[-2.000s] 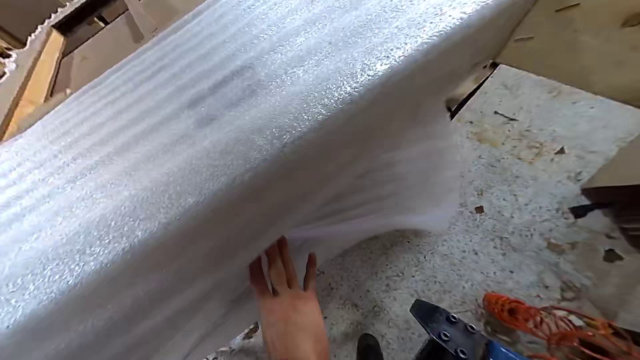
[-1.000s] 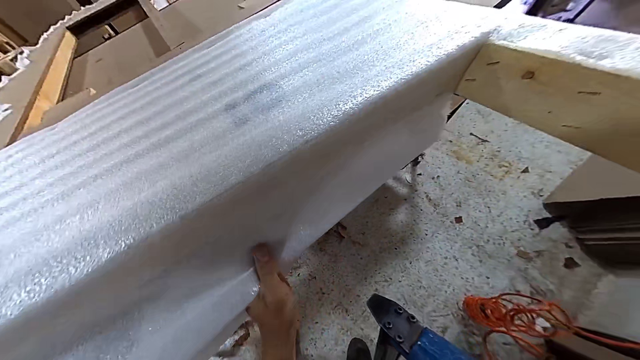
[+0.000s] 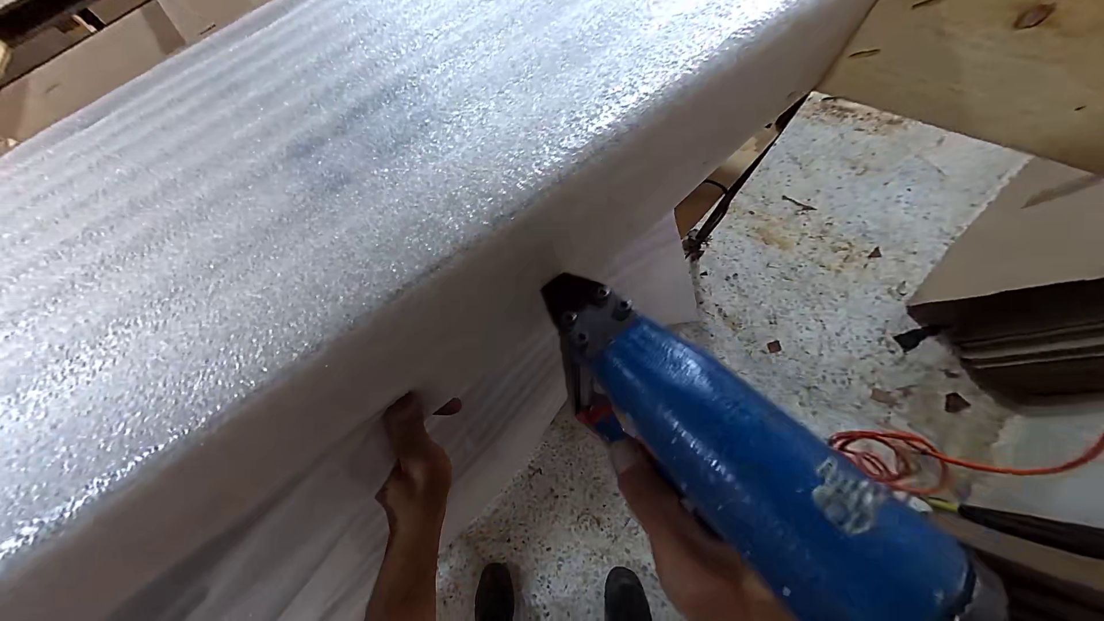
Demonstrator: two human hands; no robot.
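Note:
White foam sheeting [image 3: 285, 198] covers a long piece with a rounded edge and hangs down its near side. My left hand [image 3: 418, 470] presses and pinches the foam against that side, just under the edge. A blue pneumatic staple gun [image 3: 716, 431] is gripped in my right hand [image 3: 681, 535], whose fingers are partly hidden beneath the tool. Its dark nose meets the foam side, to the right of my left hand. Whether the nose touches the foam firmly, I cannot tell.
A wooden board [image 3: 1000, 69] juts out at the upper right. Stacked brown panels [image 3: 1026, 259] lie at the right, with an orange air hose [image 3: 906, 453] below them. My shoes stand on the speckled floor [image 3: 569, 509], which has scraps on it. More brown boards [image 3: 95, 78] are at upper left.
The blue staple gun has come up from the lower right to the foam's side, with my right hand now visible on it. My left hand stays at the foam below the edge.

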